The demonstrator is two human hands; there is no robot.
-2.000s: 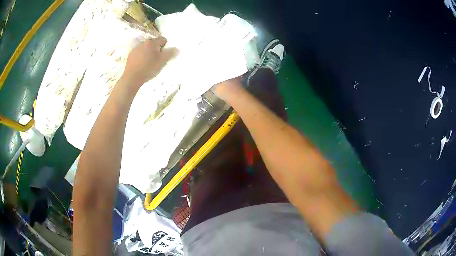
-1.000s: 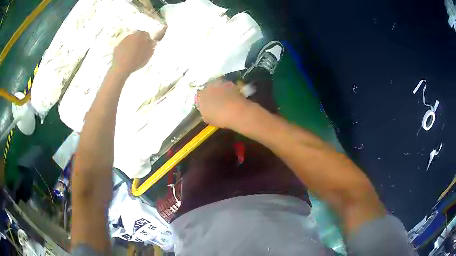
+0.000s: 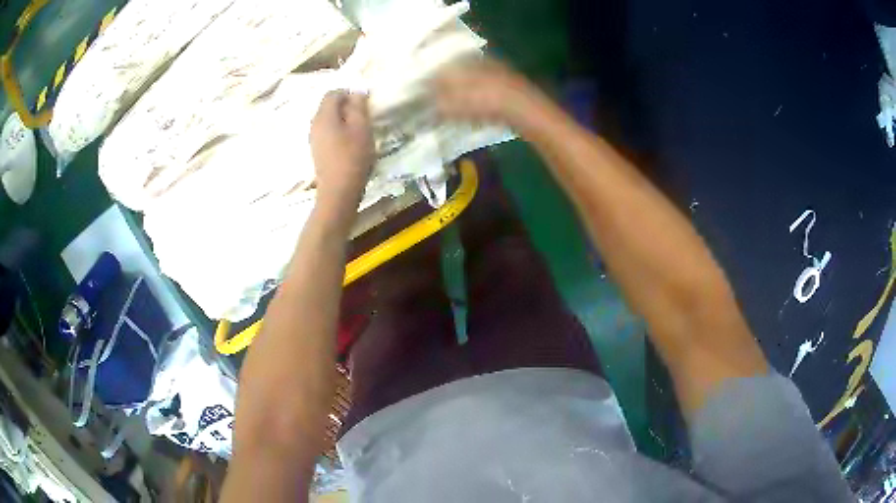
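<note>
Thick off-white bundles of cut pieces (image 3: 236, 167) lie over the yellow-framed trolley (image 3: 403, 241) in front of me. My left hand (image 3: 344, 138) is closed at the top of the cloth, with its fingers curled on a fold. My right hand (image 3: 481, 90) is blurred and lies over the cloth's right part near the far edge. Its fingers look spread, and whether it grips cloth cannot be told. Loose cloth ends hang by the trolley's bent yellow corner.
The black table (image 3: 707, 177) is on the right, with a tape roll (image 3: 810, 279), a tape offcut (image 3: 808, 346) and yellow-orange templates (image 3: 857, 368). A blue chair-like object (image 3: 128, 339) and a printed white bag (image 3: 192, 403) are at lower left. The floor is green.
My left hand has moved right across the cloth. My right hand has moved up and away from the trolley's near edge onto the cloth. The view has shifted, showing more of the lower left.
</note>
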